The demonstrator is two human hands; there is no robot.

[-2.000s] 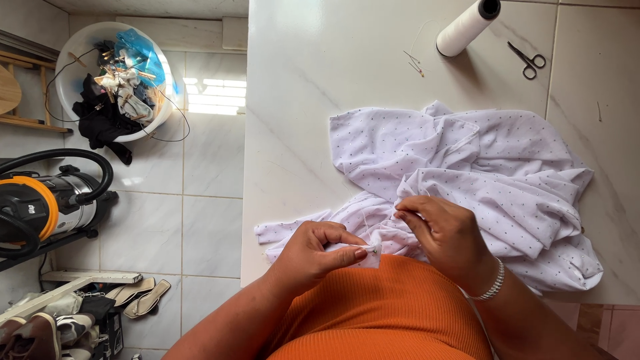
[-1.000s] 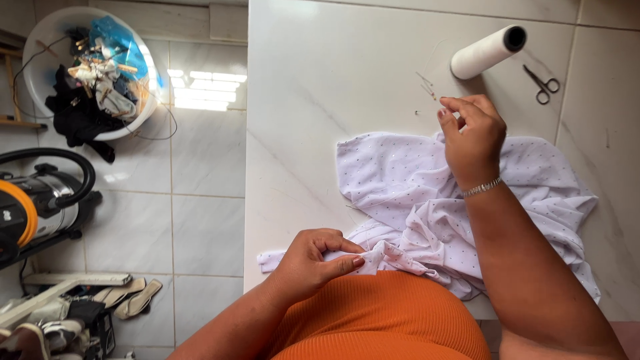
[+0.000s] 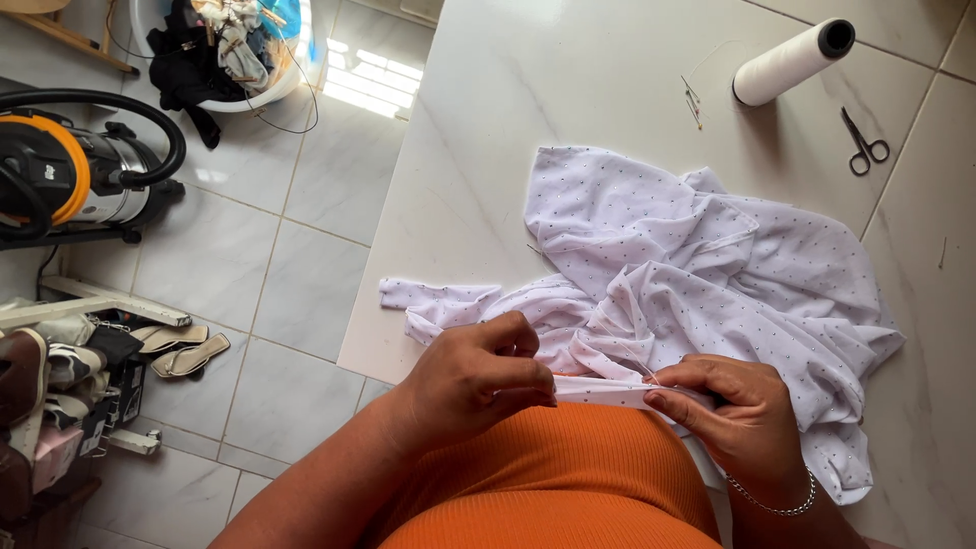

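A white garment dotted with small shiny studs (image 3: 762, 305) lies crumpled on the marble-look table (image 3: 473, 152), its near edge at my waist. My left hand (image 3: 484, 374) pinches one end of a narrow folded edge of this fabric. Further along the same edge, my right hand (image 3: 724, 404) grips it between thumb and fingers, a thread running close by. A needle (image 3: 536, 249) with thread lies at the garment's upper left border. Beyond the cloth are several pins (image 3: 692, 103), a cone of white thread (image 3: 785, 65) standing upright, and small scissors (image 3: 863, 145) with closed blades.
On the floor at left are a white basin (image 3: 290, 88) of clothes and pegs, a vacuum cleaner (image 3: 84, 168), a pair of sandals (image 3: 191, 354) and a rack (image 3: 114, 301) with shoes. A thin pin or needle (image 3: 942, 252) lies at far right on the table.
My right hand has come back from beside the pins to the fabric at my waist and grips it. The fabric edge is now stretched between both hands.
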